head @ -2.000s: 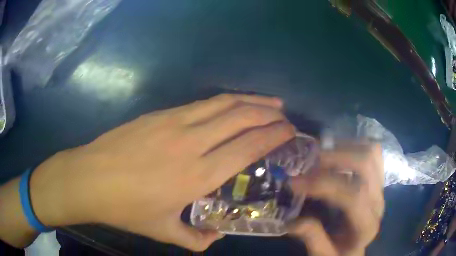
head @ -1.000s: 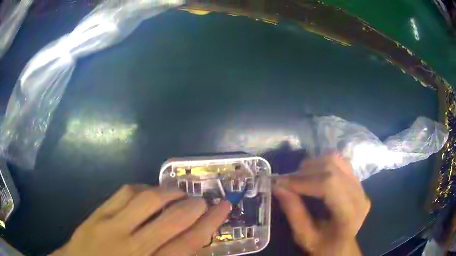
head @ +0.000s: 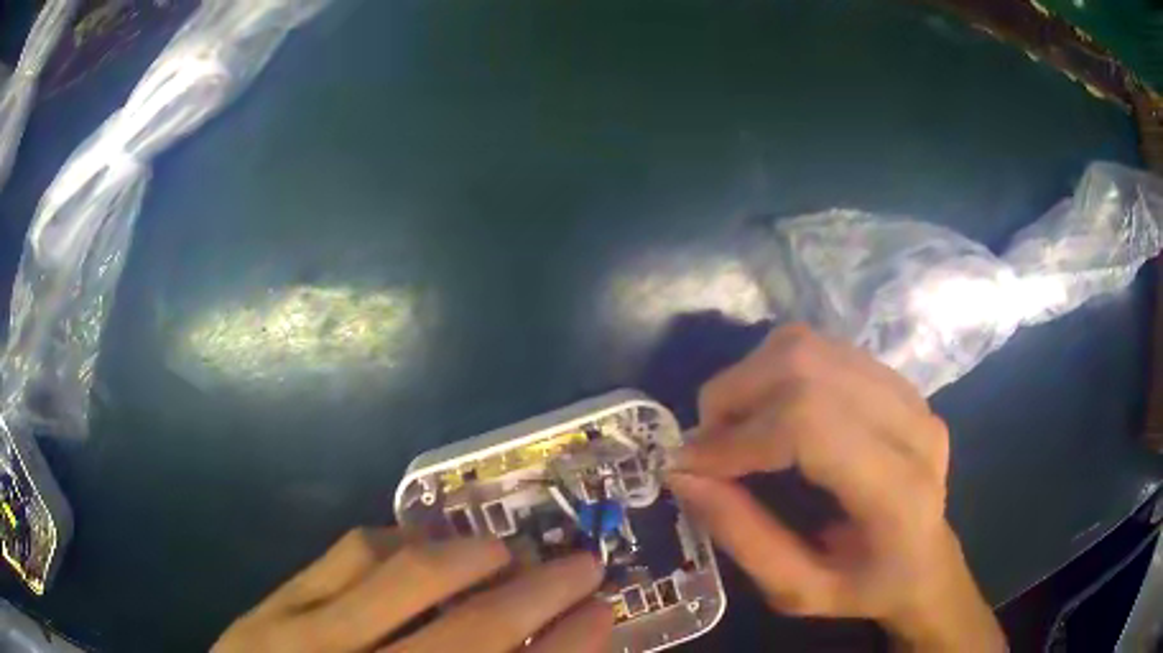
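The white rounded-square housing point(head: 561, 420) lies open side up near the lower middle, slightly tilted in the view. A gold contact strip point(head: 510, 458) runs along its upper edge. A blue component point(head: 599, 517) and white wires sit in its middle. My left hand point(head: 434, 593) rests over the housing's lower left, fingers on it, hiding that part; the hand is cut off by the lower edge. My right hand point(head: 816, 478) pinches thumb and forefinger at the housing's right wall, near the cord side. What the fingertips pinch is too small and blurred to tell.
A clear crinkled bag point(head: 944, 293) lies right of the housing, beyond my right hand. Another long clear bag point(head: 96, 191) runs down the left side to another open unit point(head: 23, 510) at the left edge. A worn brown rail point(head: 1084, 58) and green belt are at the upper right.
The housing was tilted up under my left hand, then laid flat; since then it has turned slightly. My right hand has moved to its right wall and stays there. My left hand has shifted lower.
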